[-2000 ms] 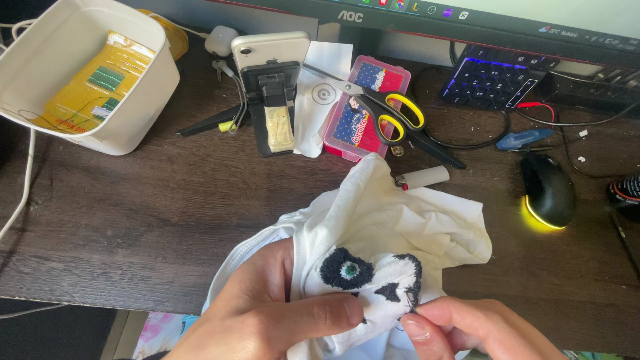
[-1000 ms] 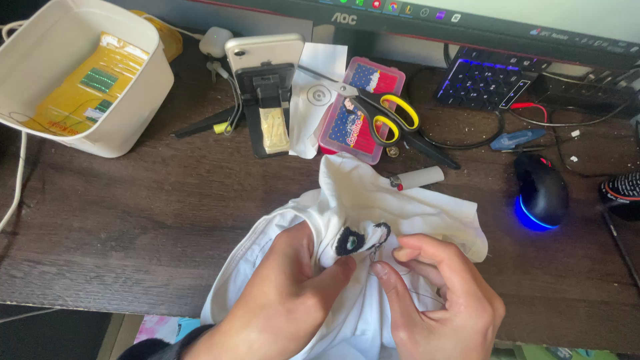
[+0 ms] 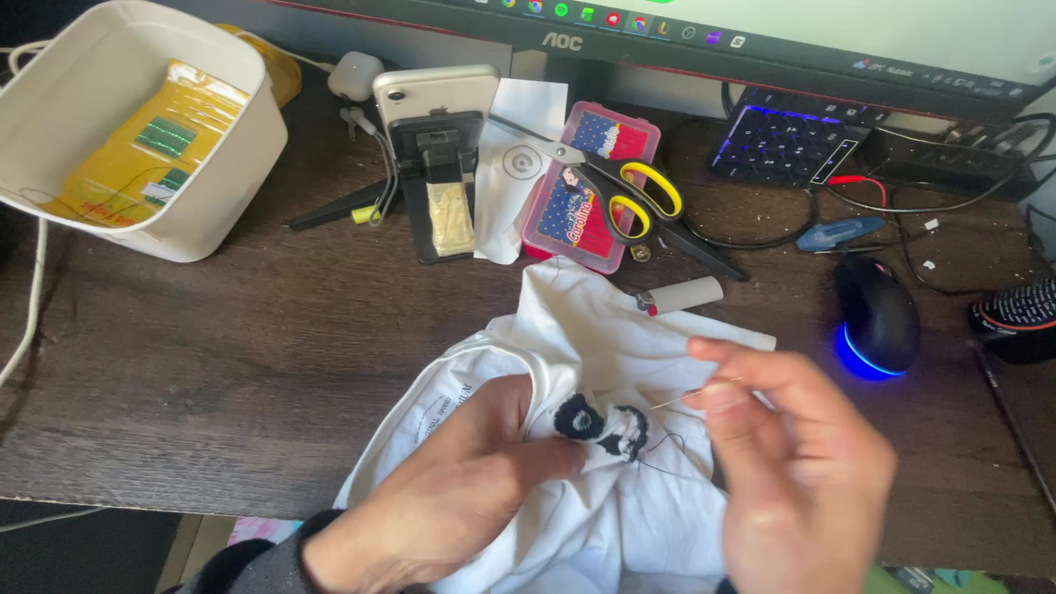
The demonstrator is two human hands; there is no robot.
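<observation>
A white T-shirt (image 3: 635, 511) lies bunched over the desk's front edge, its printed neckline to the left. Black and white embroidery (image 3: 606, 429) with an eye shape sits on its raised fold. My left hand (image 3: 462, 478) reaches into the shirt and pinches the cloth beside the stitching, thumb on top, other fingers hidden under fabric. Between thumb and fingers my right hand (image 3: 784, 462) holds a thin sewing needle (image 3: 672, 402), its tip pointing left near the embroidery's right edge. Dark thread (image 3: 681, 445) loops loosely from the stitching toward my right hand.
Behind the shirt lie a lighter (image 3: 683, 294), scissors (image 3: 610, 175) on a pink-edged plastic box (image 3: 610, 256), and a phone (image 3: 436, 91) on a stand. A white bin (image 3: 239, 181) stands at left. A mouse (image 3: 879, 318), keyboard (image 3: 780, 140) and black can (image 3: 1019, 318) are at right.
My right hand has moved away from the embroidery to the right, and the needle now shows in its fingers. The embroidered cloth is more folded than two seconds ago. The mouse's light went from yellow to blue.
</observation>
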